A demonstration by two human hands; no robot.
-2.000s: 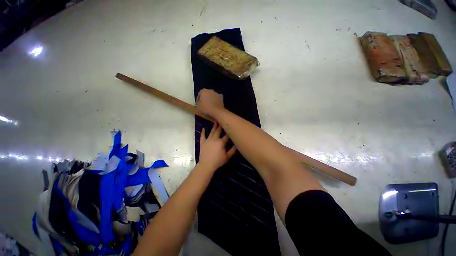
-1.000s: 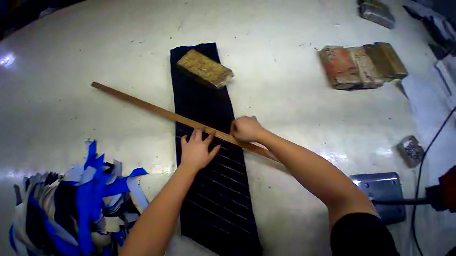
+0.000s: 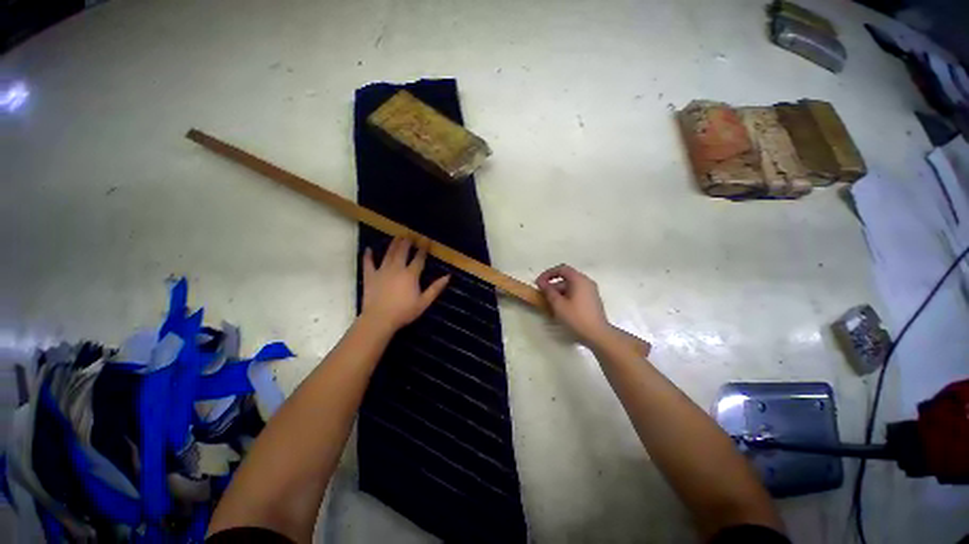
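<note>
A long dark fabric stack [image 3: 425,383] lies lengthwise in front of me, with thin pale slanted lines across its lower part. A wooden ruler [image 3: 319,192] lies slantwise across it and extends past both sides. My left hand [image 3: 393,285] is on the fabric, fingers spread, fingertips pressing the ruler's lower edge. My right hand [image 3: 574,303] is right of the fabric, thumb and fingers closed around the ruler near its right end. Whether it also holds a small marker is hidden. A taped brick weight [image 3: 427,136] rests on the fabric's far end.
Tangled blue, grey and black offcuts [image 3: 159,414] lie at left. Taped bricks [image 3: 770,149] and a grey block [image 3: 805,37] are at far right. A speckled block [image 3: 862,340], metal base plate [image 3: 781,436], red machine part [image 3: 946,434], black cable and white paper [image 3: 914,244] are at right.
The ruler has shifted up the fabric, exposing more pale lines below it. My right hand has moved from over the fabric's left part to beyond its right edge. My left hand has shifted with the ruler.
</note>
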